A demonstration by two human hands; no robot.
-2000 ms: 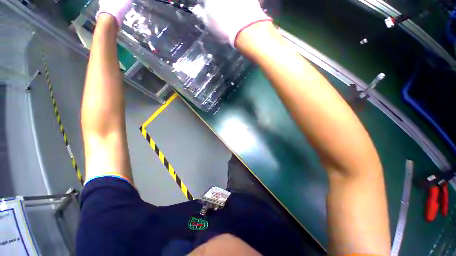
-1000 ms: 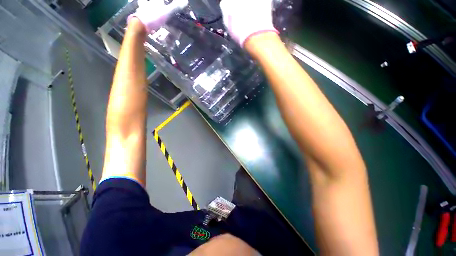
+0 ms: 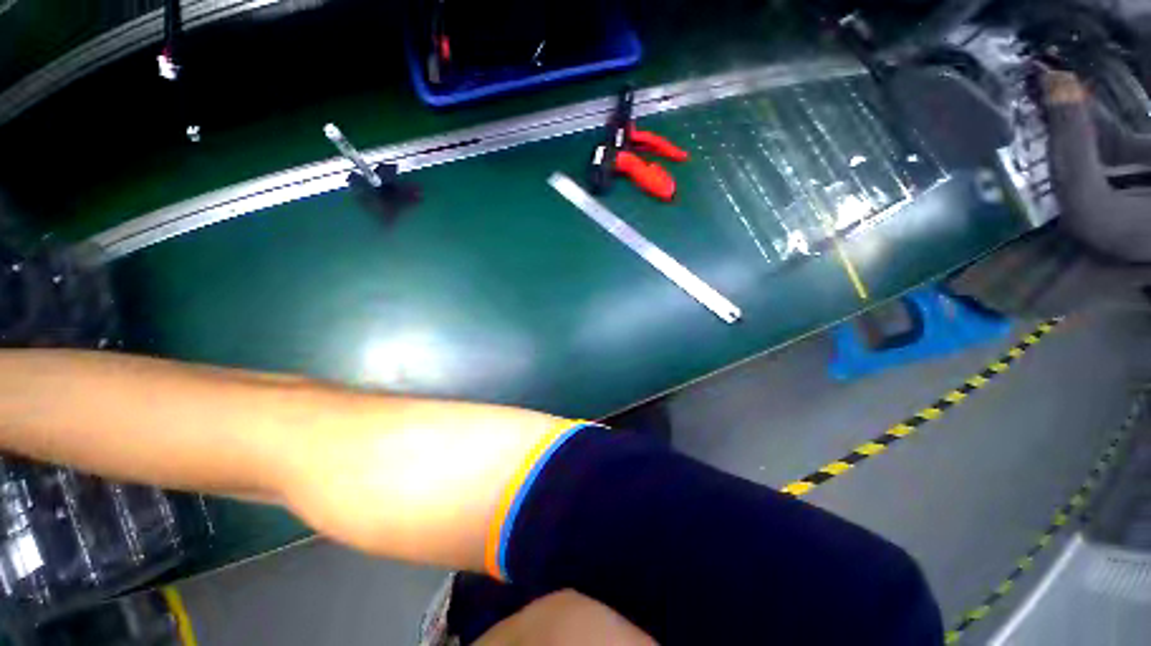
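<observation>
Both of my hands are out of the picture. My bare right forearm runs out past the left edge. On the green bench mat (image 3: 467, 271), a silver steel ruler (image 3: 646, 249) lies slanted right of centre. A tool with two red grips and a black head (image 3: 648, 173) lies just beyond it, untouched. A clear ridged plastic tray (image 3: 76, 517) shows at the lower left, partly hidden by my forearm. Another clear ridged tray (image 3: 814, 177) lies at the right, glaring.
A small clamp with a silver rod (image 3: 354, 154) stands at the metal rail. A blue bin (image 3: 530, 86) with dark items is behind it. Another person's sleeved arm (image 3: 1096, 177) is at the upper right. A blue object (image 3: 928, 334) is below the bench edge.
The view has swung to the right. Both gloved hands and the left arm have left the picture. The ruler, red-handled tool and blue bin now show nearer the middle.
</observation>
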